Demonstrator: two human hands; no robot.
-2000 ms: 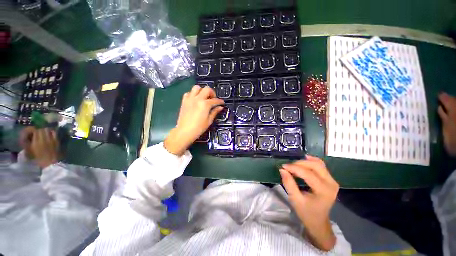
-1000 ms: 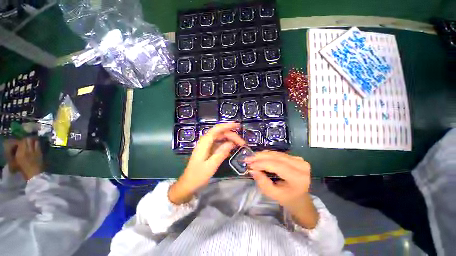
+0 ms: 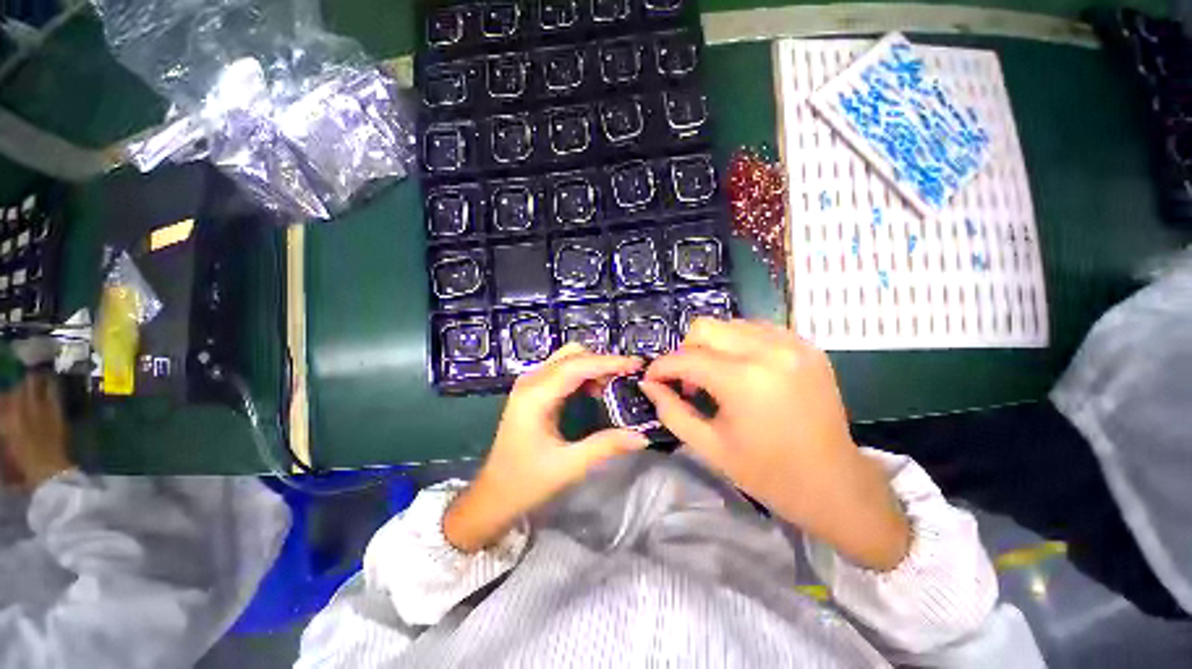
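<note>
A watch case, black with a shiny pale rim, is held just off the near edge of the blister tray. My left hand grips the case between thumb and fingers at its left side. My right hand has its fingertips pinched together at the case's upper right face. Whether a tiny part is in that pinch is too small to see. The black tray holds rows of cases, and one pocket in the second row from the near side is empty.
Right of the tray lie red specks, then a white parts sheet bearing a tilted white card with blue bits. Left are crumpled clear bags and a black box. Neighbours' sleeves show at both sides.
Two seconds ago my left hand was at the tray; a case has since come out of its pocket into both hands. Since one second ago my right fingertips shifted on the case. The view moved right.
</note>
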